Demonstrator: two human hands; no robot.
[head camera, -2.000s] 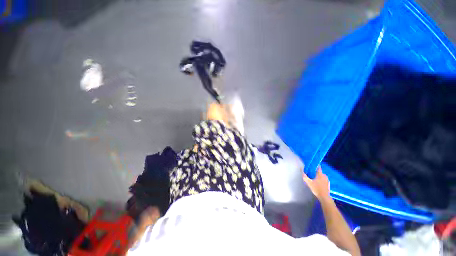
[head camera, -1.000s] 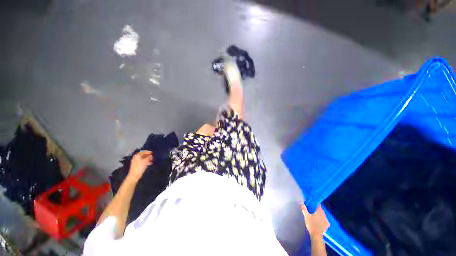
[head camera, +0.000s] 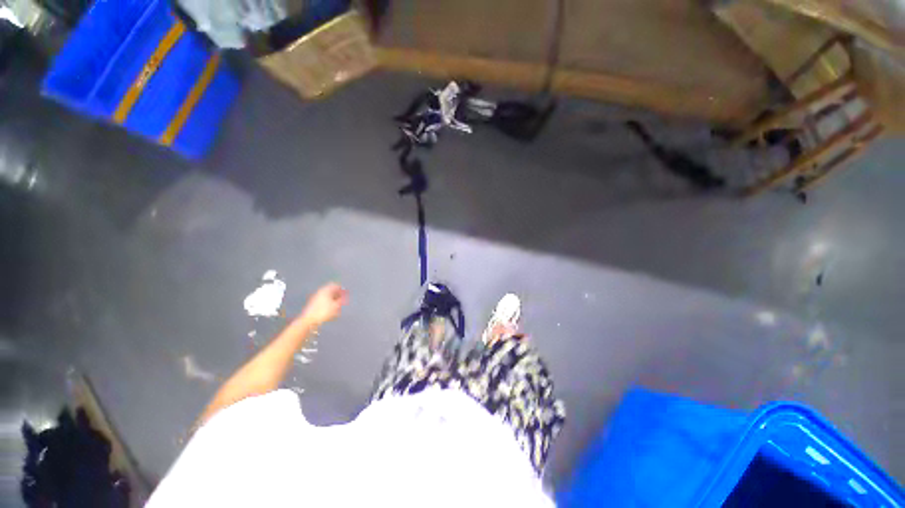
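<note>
A large blue bin (head camera: 660, 442) stands at the lower right, cut off by the frame edge, with dark contents partly visible. My left hand (head camera: 325, 302) is above the floor left of my feet; it is small and blurred, its fingers look curled, and I see nothing in it. My right hand is not in view. A dark strip (head camera: 423, 243) lies on the floor in front of my left foot and reaches dark tangled scraps (head camera: 415, 179) further ahead.
White scrap (head camera: 265, 296) lies on the floor at left. Ahead are a blue bin with yellow bands (head camera: 139, 74), a cardboard box (head camera: 323, 55), a wooden-edged surface (head camera: 595, 94) and a wooden rack (head camera: 819, 124). Dark cloth (head camera: 69, 461) is at lower left.
The blue bin has shifted down and right in view, and my right hand has left the picture. My left hand has swung forward. The red stool is out of view; the far area has appeared.
</note>
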